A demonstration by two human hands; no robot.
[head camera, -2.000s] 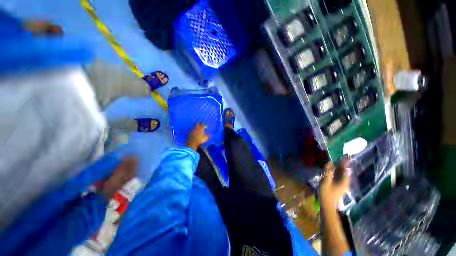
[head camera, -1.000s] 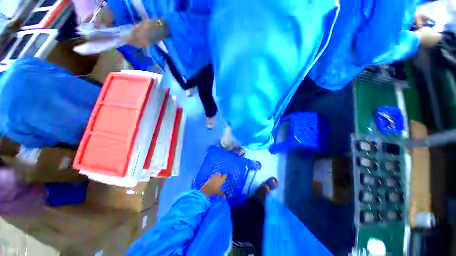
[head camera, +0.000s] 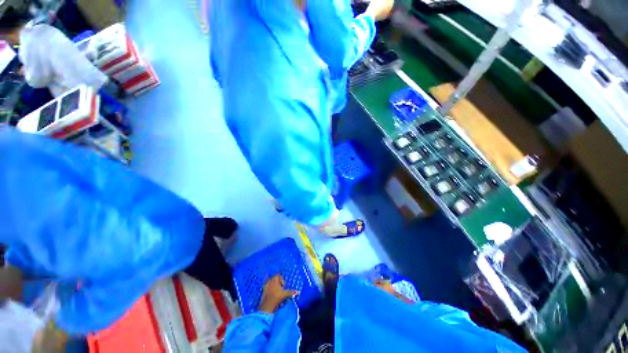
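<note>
A blue perforated stool (head camera: 251,279) stands low in front of me, left of the yellow floor line. My left hand (head camera: 274,294) is on its top with bent fingers and appears to grip it; the fingertips are blurred. A small skin-coloured patch, apparently part of my right hand (head camera: 395,290), shows at the upper edge of my right sleeve. The rest is hidden and its grasp cannot be told.
A person in a blue smock (head camera: 272,96) stands ahead, another (head camera: 89,214) at left. Red and white frames (head camera: 127,329) are stacked lower left. Right, a green bench (head camera: 482,224) bears a clear tray (head camera: 434,196) of dark units, a blue parts bin (head camera: 407,103) and film-wrapped tray (head camera: 523,269).
The view has turned. The stool has shifted across the yellow line with my left hand staying on it. My right hand, over the bench two seconds ago, is now mostly hidden.
</note>
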